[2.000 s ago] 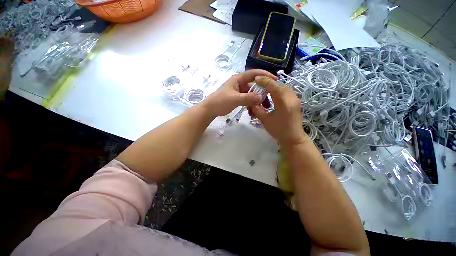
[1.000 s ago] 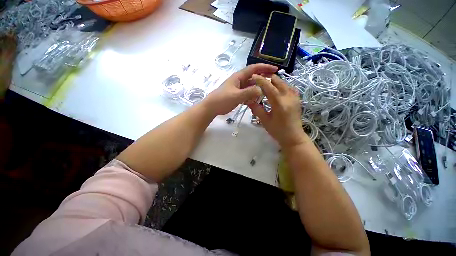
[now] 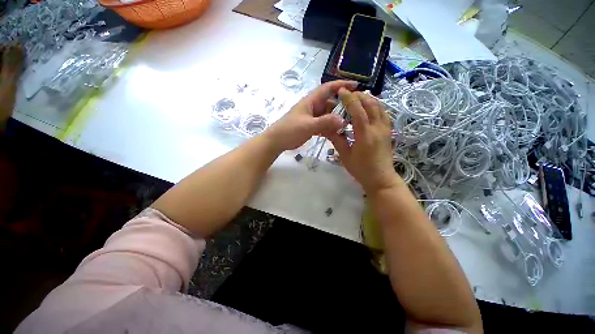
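Note:
My left hand point(image 3: 301, 122) and my right hand point(image 3: 366, 138) meet above the table, left of the big cable pile point(image 3: 470, 124). They hold a white cable point(image 3: 318, 149) between their fingers. Its thin ends hang down below my left fingers; the rest is mostly hidden by the fingers. Several small dark bits, one of them a dark piece point(image 3: 329, 211), lie on the table below the hands. Coiled white cables in clear packs point(image 3: 254, 124) lie to the left of my left hand.
A phone point(image 3: 361, 47) rests on a black box point(image 3: 330, 68) behind my hands. A second phone point(image 3: 555, 201) and more clear packs point(image 3: 532, 228) lie at the right. An orange basket point(image 3: 155, 12), plastic bags point(image 3: 85, 68) and another person's hand point(image 3: 9, 78) are at the left.
My right fingers have shifted up around the cable. The hanging cable ends have swung and changed position. The other person's hand at the left edge has come into clearer view.

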